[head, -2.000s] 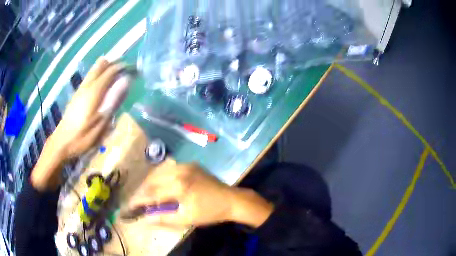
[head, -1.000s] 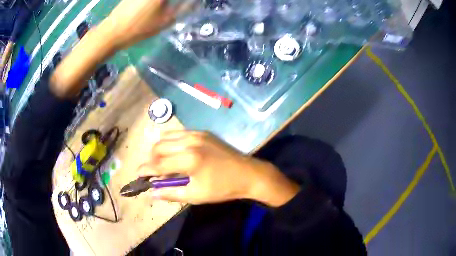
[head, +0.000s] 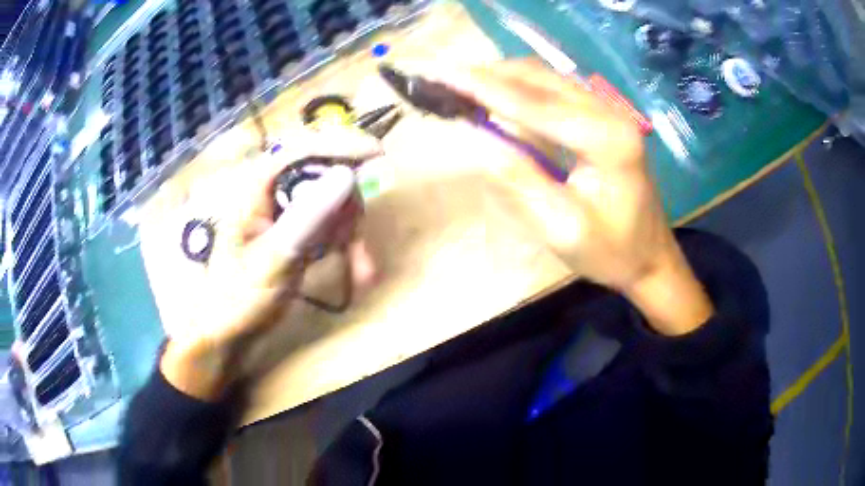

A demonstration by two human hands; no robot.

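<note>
My left hand is over the left part of the tan board, its fingers closed around a round black-and-silver part. A whitish covering shows on one of its fingers. My right hand is above the right part of the board and holds the diagonal cutters. Their dark jaws point to the upper left, and a purple handle shows between the fingers. The jaws are apart from the part. The right hand is blurred.
The tan board bears a dark-rimmed disc and a yellow tool, partly hidden. A filled tray lies behind. A red-handled tool and loose round parts lie at upper right. Another tray stands far left.
The view has turned. My left hand has come back from the far side to the board and now holds a round part. The cutters are raised, pointing to the upper left.
</note>
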